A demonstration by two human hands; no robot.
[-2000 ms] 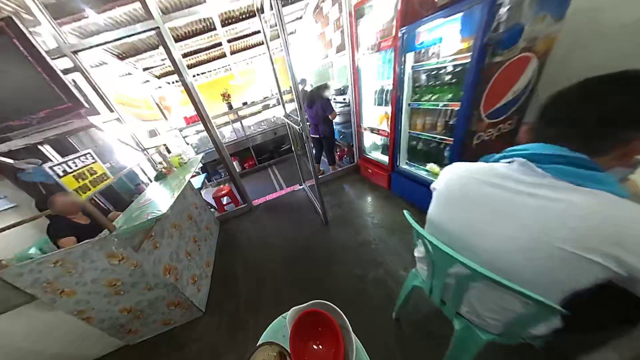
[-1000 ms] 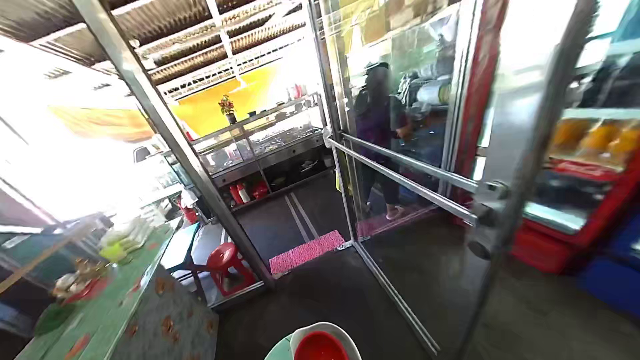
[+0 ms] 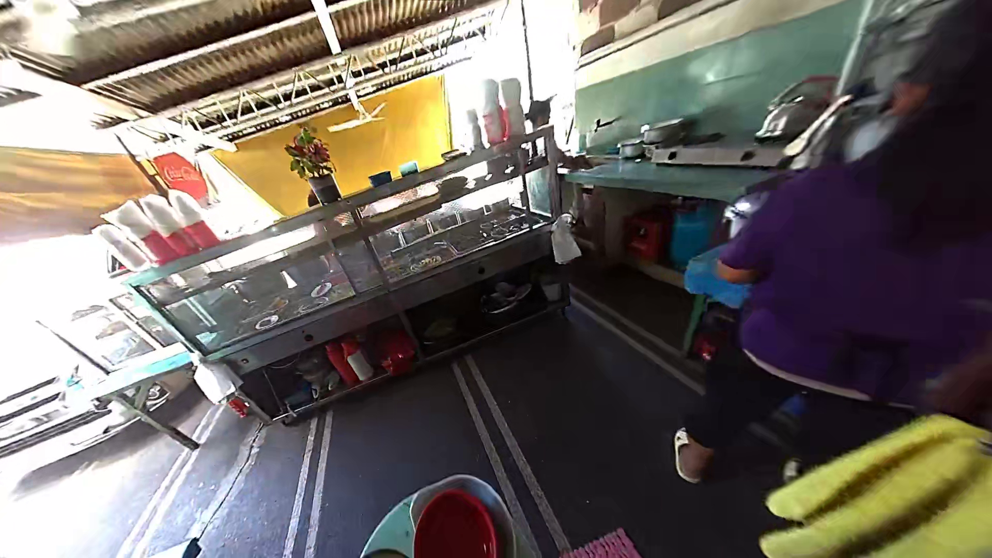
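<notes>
Neither my left hand nor my right hand shows. At the bottom edge, a red plastic bowl (image 3: 456, 527) sits inside a larger pale bowl (image 3: 502, 511), on a light green plate or tray (image 3: 391, 531) that is partly cut off. Whatever holds this stack is out of frame. A blurred, fuzzy yellow cloth item (image 3: 883, 488) with finger-like folds fills the lower right corner; whether it is a glove or a bunched cloth, I cannot tell.
A person in a purple shirt (image 3: 852, 287) stands close on the right. Ahead runs a glass food display counter (image 3: 387, 291); behind it to the right is a green worktable (image 3: 666, 177) with a stove (image 3: 717, 155). A pink mat (image 3: 604, 546) lies at the bottom.
The view has moved forward past the glass door, which is out of sight. The display counter and the person in purple are much nearer. The bowls remain at the bottom edge.
</notes>
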